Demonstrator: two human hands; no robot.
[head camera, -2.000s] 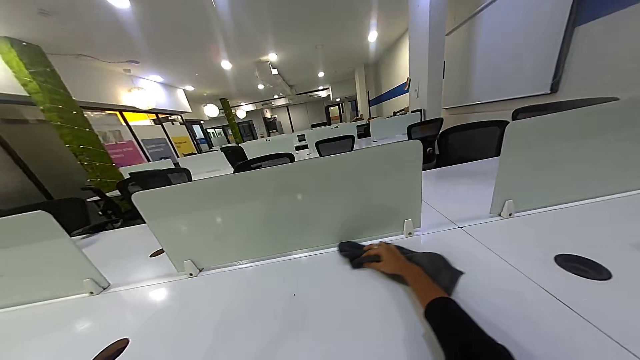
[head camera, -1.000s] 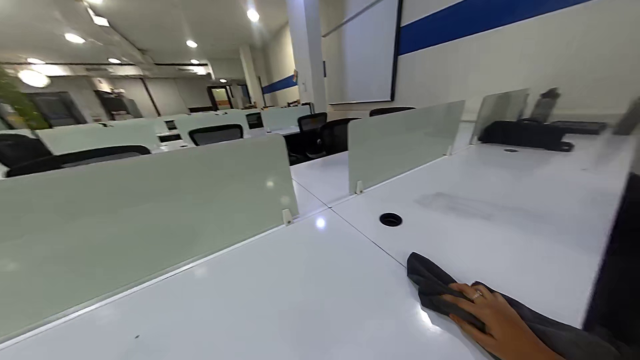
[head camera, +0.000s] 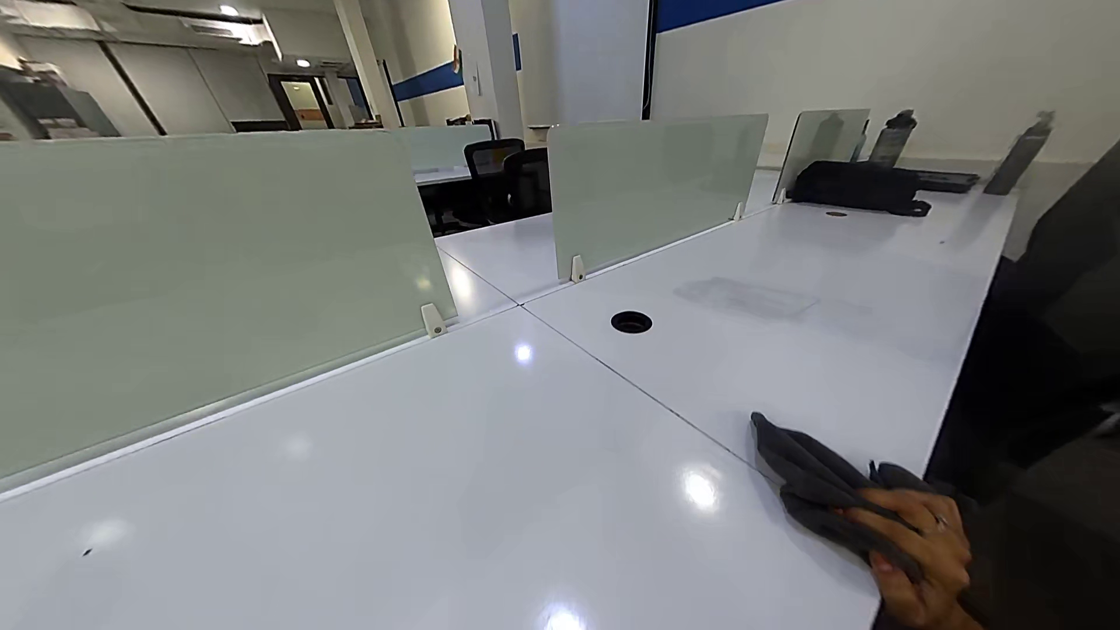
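Note:
At the lower right, my right hand (head camera: 923, 547) grips a bunched dark grey cloth (head camera: 818, 477). The cloth lies over the white desktop (head camera: 437, 455) near its right-hand edge, and its tip points toward the seam between two desk sections. A ring shows on one finger. Beyond the cloth, a round black cable grommet (head camera: 631, 322) is set in the farther desk section, with a greyish smudge on the surface past it. My left hand is out of view.
Frosted glass dividers (head camera: 210, 280) (head camera: 656, 192) stand in clips along the desk's back line. A black bag (head camera: 853, 185), a bottle (head camera: 892, 138) and another bottle (head camera: 1019, 153) stand at the far end. Black mesh chairs (head camera: 528, 179) are behind the dividers; dark shapes line the right edge.
My right hand, with the cloth, has moved from beside the glass divider to the desk's near right edge. The view has turned to the right.

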